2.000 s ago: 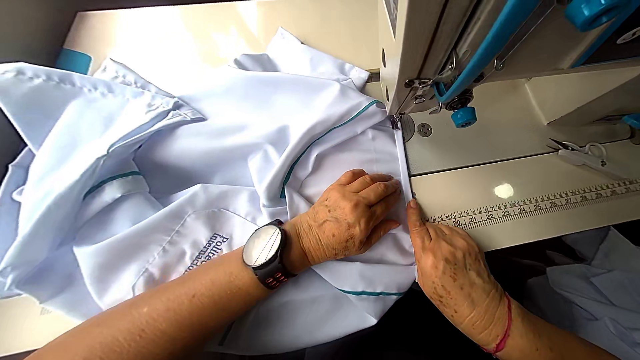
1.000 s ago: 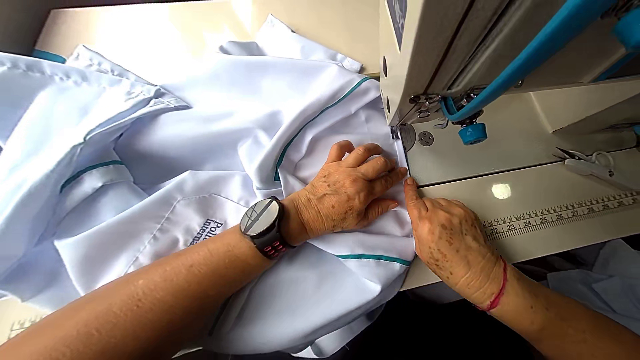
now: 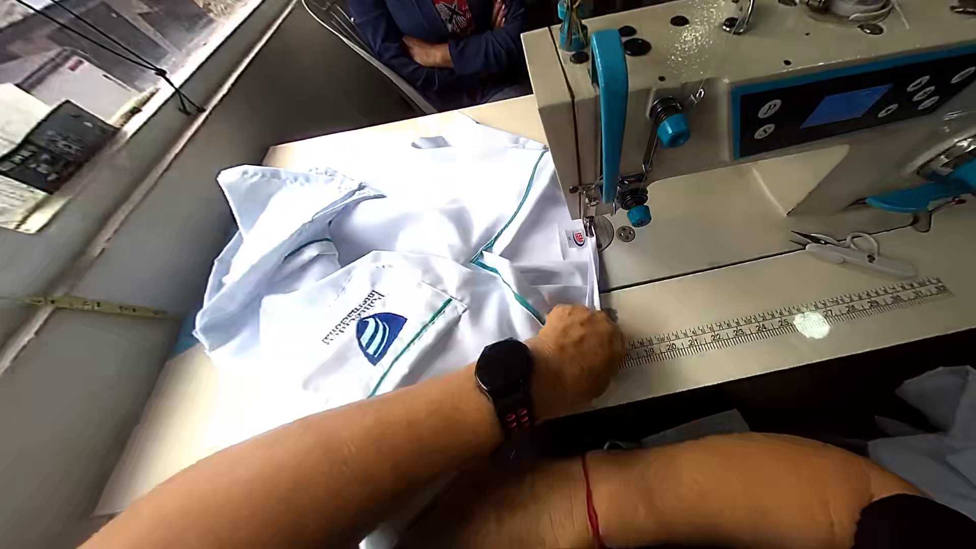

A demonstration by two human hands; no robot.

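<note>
A white garment (image 3: 435,198) with green piping and an embroidered emblem lies spread over the sewing machine table. Its right edge runs under the presser foot (image 3: 589,224) of the industrial sewing machine (image 3: 686,91). My left hand (image 3: 576,351), with a black watch on the wrist, is closed on the garment's edge, in front of the foot. My right hand (image 3: 488,503) is low in the view beneath the left forearm, mostly dark and hidden; what its fingers do does not show.
Thread snips (image 3: 858,253) lie on the table at right, behind a printed ruler scale (image 3: 785,320). A person (image 3: 450,53) with folded arms is beyond the table. A wall and window stand at left; more fabric (image 3: 938,427) is at lower right.
The view has swung up and left. My right hand has left the garment's edge and moved below my left forearm. My left hand has moved from flat on the cloth to the edge.
</note>
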